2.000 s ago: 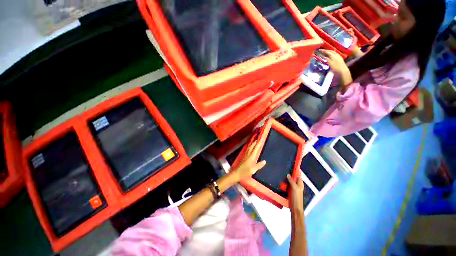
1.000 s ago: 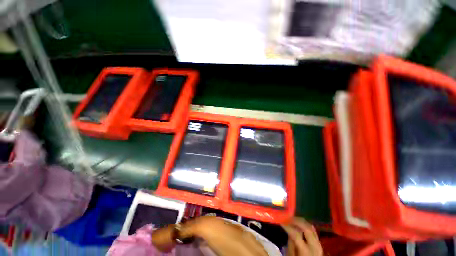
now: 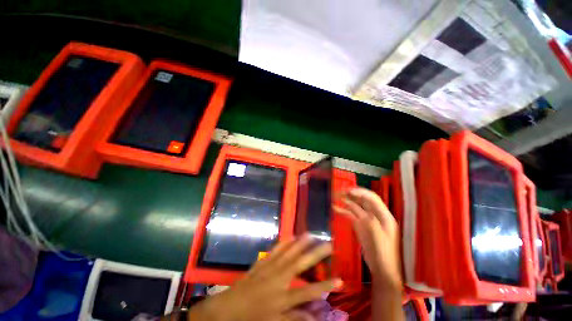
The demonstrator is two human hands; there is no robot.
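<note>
An orange-red foam tray (image 3: 204, 219) with two compartments lies in front of me on the green surface. A dark tablet (image 3: 245, 210) with a lit reflection lies flat in its left compartment. A second tablet (image 3: 315, 204) stands tilted up on edge out of the right compartment. My left hand (image 3: 273, 282) holds this tablet at its lower end, partly hiding it. My right hand (image 3: 373, 229) is just right of the tablet, fingers apart and slightly curled, with no clear contact visible.
Two more orange-red trayed tablets (image 3: 166, 113) lie at the upper left. A tall orange-red stack (image 3: 433, 219) with a white tray in it stands at the right. White cables (image 3: 15, 200) hang at left. A white-framed tablet (image 3: 130, 296) is lower left. Printed sheets (image 3: 451, 69) hang behind.
The right tablet of the near tray lay flat and is now tilted up. Both hands have moved up from the tray's front edge to this tablet. The view has shifted.
</note>
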